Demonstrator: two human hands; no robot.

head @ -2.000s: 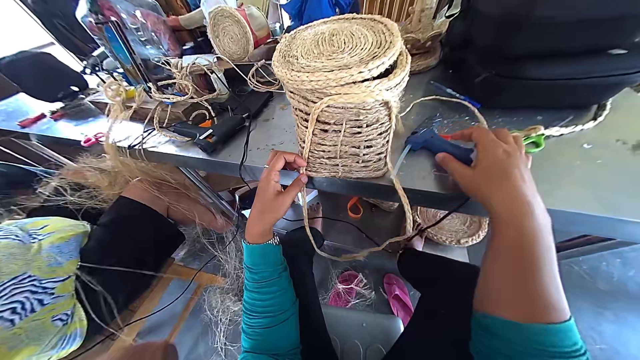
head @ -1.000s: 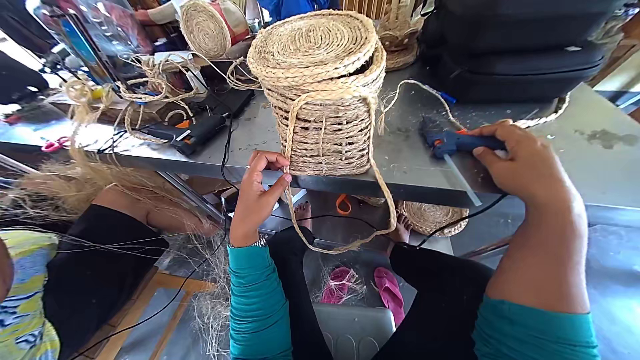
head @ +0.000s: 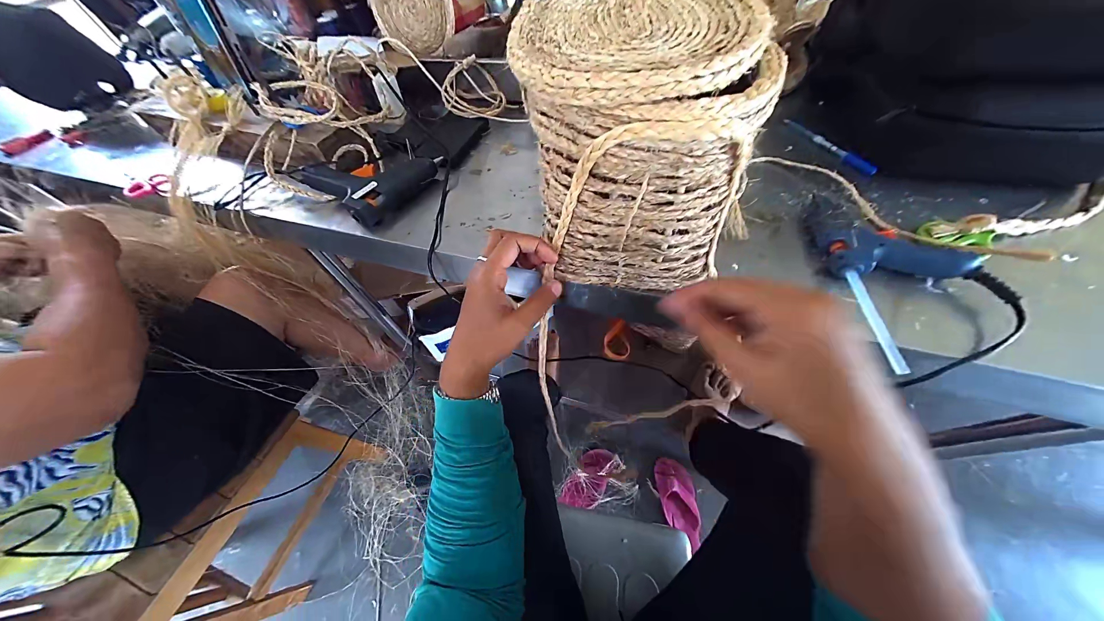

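A woven natural-fibre basket [head: 638,203] stands at the table's front edge, a coiled fibre lid [head: 642,39] on its top. A braided fibre cord [head: 595,155] arches over its front side. My left hand [head: 509,302] pinches this cord at the basket's lower left corner, and a length of it dangles below. My right hand [head: 759,345], blurred by motion, is just right of the basket's lower edge; whether it holds anything is unclear. The blue glue gun [head: 897,254] lies on the table at the right, a glue stick [head: 875,323] beside its nozzle end.
A black glue gun [head: 375,190] and tangled braided cord [head: 319,95] lie at the left. Behind are a blue pen [head: 832,148] and a black bag [head: 966,86]. A co-worker's arm [head: 78,328] and loose fibres are at the left. Pink sandals [head: 677,500] are on the floor.
My right hand has let go of the blue glue gun, which now lies on the table, and has moved left toward the basket. The cord's loop below the table edge has come apart into hanging lengths.
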